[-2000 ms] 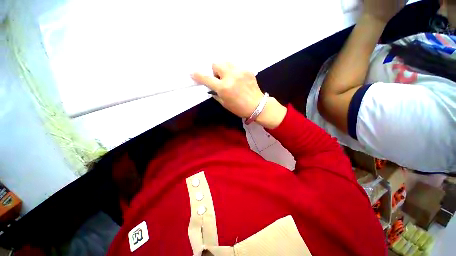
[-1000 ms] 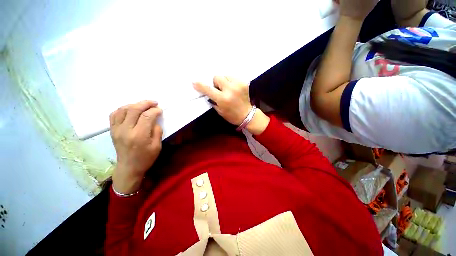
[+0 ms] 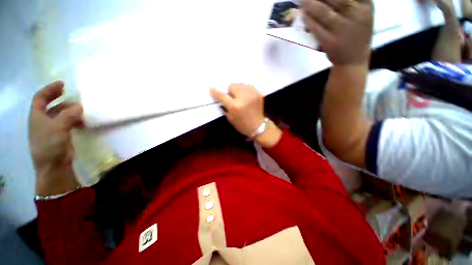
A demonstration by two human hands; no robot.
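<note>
A stack of large white sheets (image 3: pixel 171 67) lies on the white table in front of me. My right hand (image 3: pixel 242 107) is at the near edge of the sheets, fingers curled, with a small dark piece showing under the fingers. The piece's full shape is hidden. My left hand (image 3: pixel 54 132) is at the left, over the table beside the near left corner of the sheets. Its thumb and fingers are bent and apart; it is slightly blurred, and no held thing shows in it.
A co-worker's hand (image 3: pixel 341 31) and forearm reach over the table at the right, beside a dark printed item (image 3: pixel 283 14). A yellowish glue streak (image 3: pixel 98 155) marks the table at the left. Blurred cartons with orange items (image 3: pixel 401 235) stand at the lower right.
My left hand has moved left from the near edge of the sheets to beyond their corner. My right hand stays at the edge. The co-worker's hand shows more fully, beside a dark printed item.
</note>
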